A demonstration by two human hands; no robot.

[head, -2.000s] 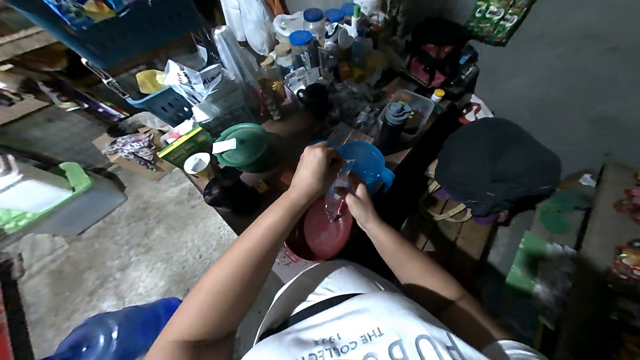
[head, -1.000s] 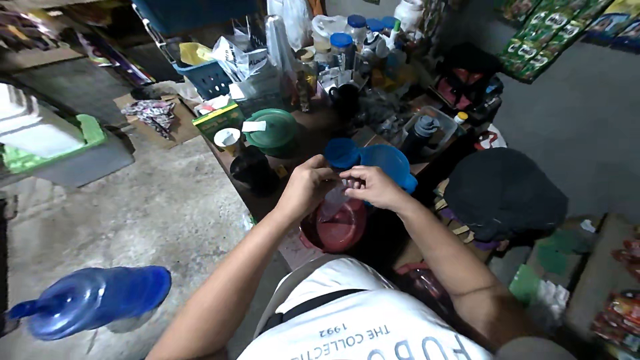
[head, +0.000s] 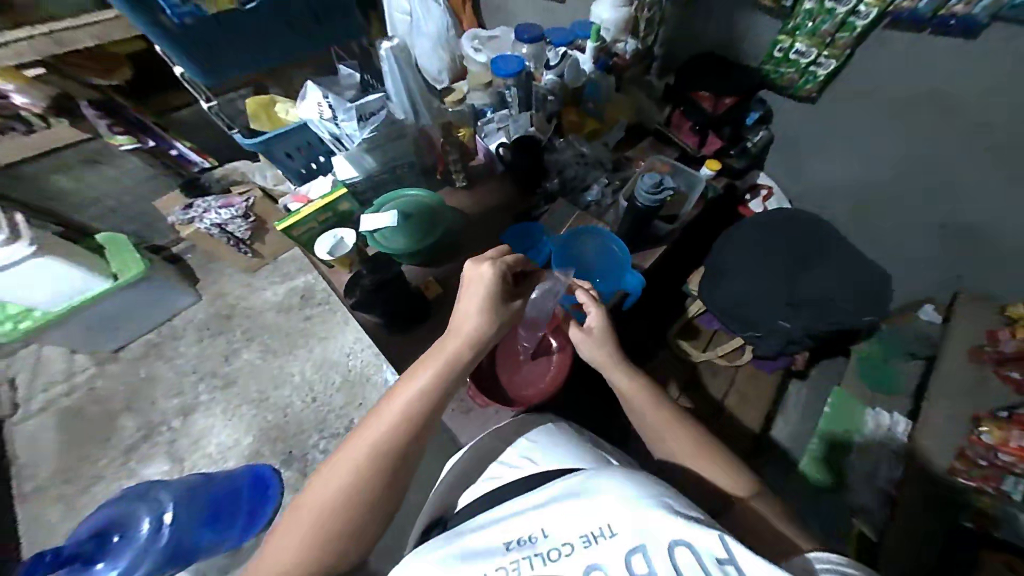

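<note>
A narrow clear plastic bag (head: pixel 541 314) hangs between my two hands, over a red plastic container (head: pixel 534 368) close to my body. My left hand (head: pixel 496 292) pinches the bag's upper part from the left. On the right, the fingers of my right hand (head: pixel 594 328) are at the bag's upper edge; whether they grip it is hard to tell. A blue plastic pitcher (head: pixel 596 260) with a handle stands just beyond my hands, beside a smaller blue bowl or lid (head: pixel 526 242). What the bag holds cannot be made out.
Left on the table are a green lidded container (head: pixel 412 224), a white cup (head: pixel 335 245) and a dark pot (head: pixel 380 288). Behind stand blue-lidded jars (head: pixel 509 80) and a dark tumbler (head: pixel 646 204). A black round-topped object (head: pixel 792 280) is at right, a blue water jug (head: pixel 176 512) on the floor.
Since one second ago my hands have moved apart a little, and the clear bag shows more plainly between them. The view has shifted over these frames.
</note>
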